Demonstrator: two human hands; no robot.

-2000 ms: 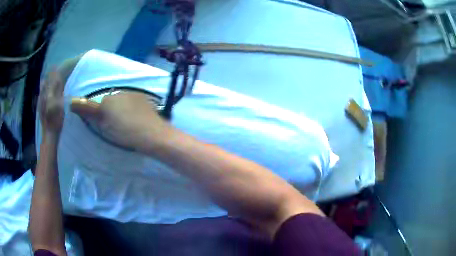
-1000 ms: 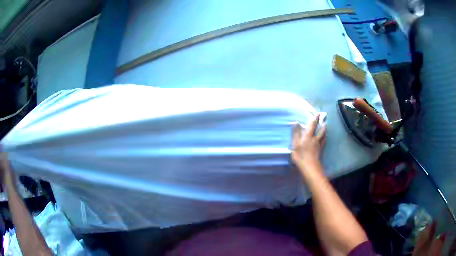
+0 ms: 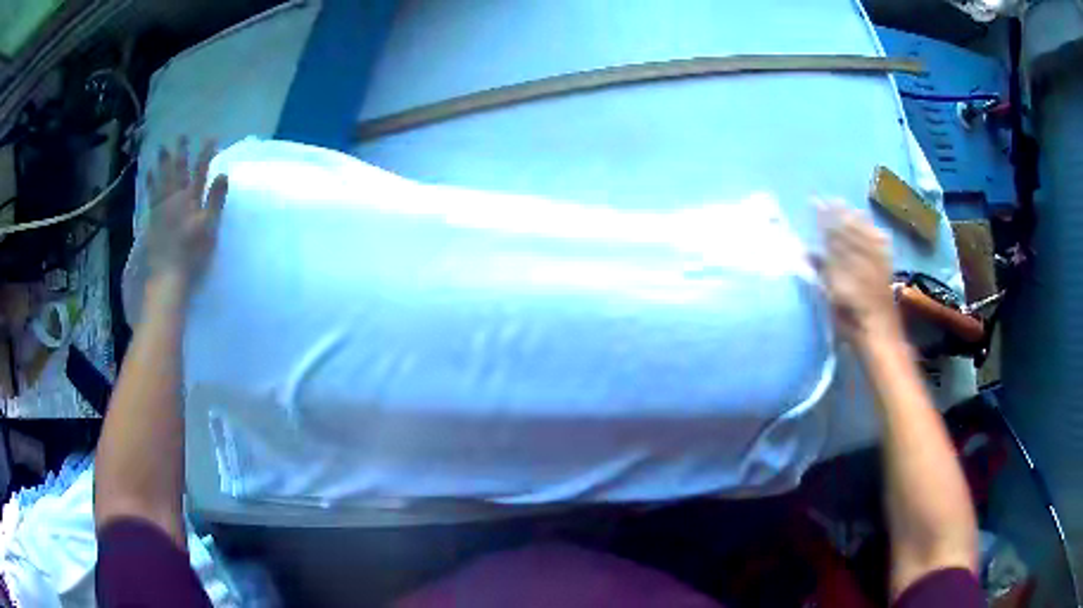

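Observation:
A white garment [image 3: 511,321] lies stretched over the form above the padded table [image 3: 570,143], its lower edge hanging in soft folds at the front. My left hand [image 3: 184,220] is at the garment's left end, fingers spread, with the thumb side by its edge. My right hand [image 3: 853,267] is blurred at the garment's right end, between it and the iron; whether it grips cloth is unclear. The steam iron [image 3: 941,311] stands at the table's right edge, partly hidden behind my right hand, with its orange-brown handle showing.
A long wooden strip [image 3: 618,81] lies across the table top, over or beside a blue band [image 3: 336,71]. A yellow-brown block [image 3: 904,204] lies near the iron. Crumpled white cloth [image 3: 59,540] is at the lower left. A dark hose [image 3: 1036,469] curves down at the right.
The iron was in my right hand, then set down at the right. The garment, pulled long to the left a second ago, now lies shorter and flatter. My left hand has come up and inward and opened.

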